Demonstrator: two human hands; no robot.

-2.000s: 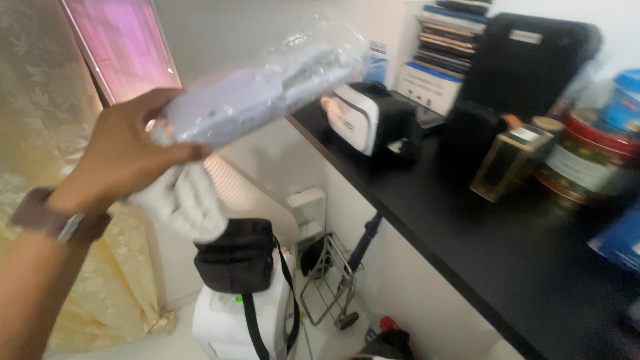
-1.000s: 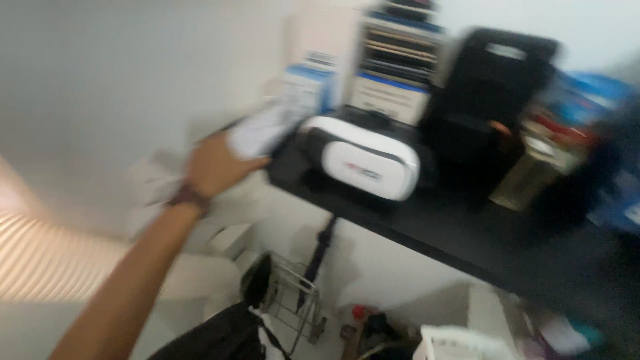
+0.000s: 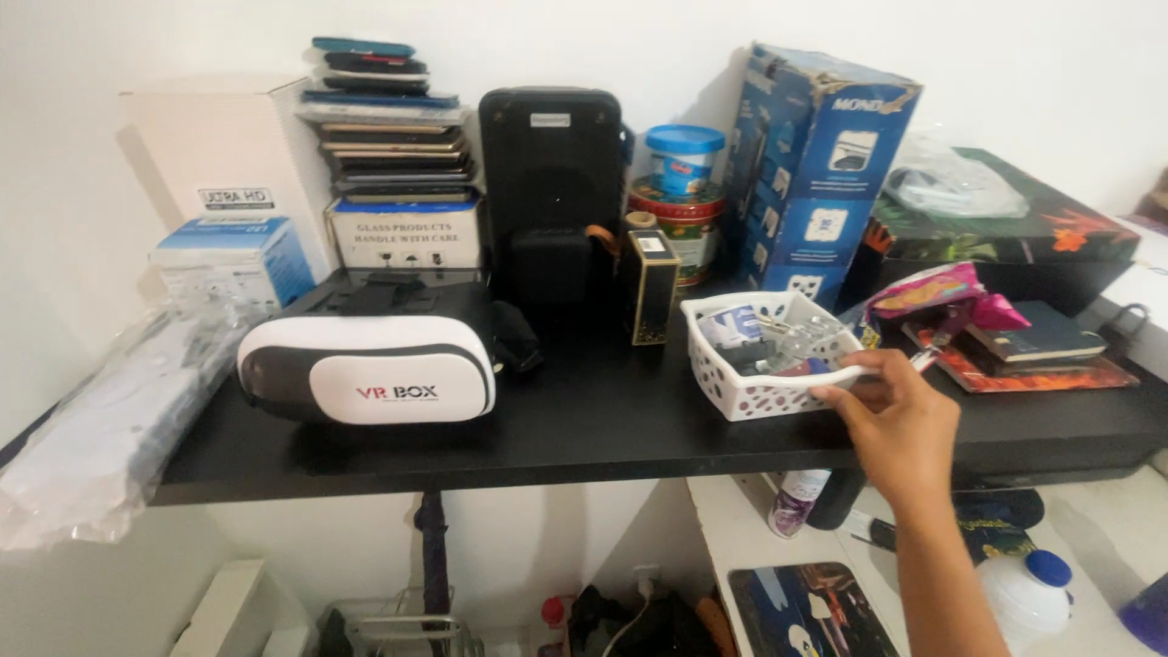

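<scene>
My right hand (image 3: 890, 415) pinches the near right corner of a white perforated plastic basket (image 3: 753, 397), thumb outside and fingers at the rim. Small items, some of clear plastic, lie in the basket, which stands on the black shelf (image 3: 584, 438). My left hand is out of view. At the shelf's left end, a pale object in a clear plastic wrapper (image 3: 119, 420) lies slanting past the front edge. Beside it sits a white and black VR headset (image 3: 392, 370).
Behind stand a stack of phones (image 3: 397, 151), a black speaker-like case (image 3: 552, 155), a narrow gold-edged box (image 3: 652, 292) and a tall blue box (image 3: 821, 173). Notebooks (image 3: 1036, 333) lie to the right. Below are a white bottle (image 3: 1027, 593) and a spray can (image 3: 798, 502).
The wrapped object, held in my left hand two seconds ago, now lies on the shelf, let go. My left hand has left the view; my right hand has come in at the basket. The view has swung right.
</scene>
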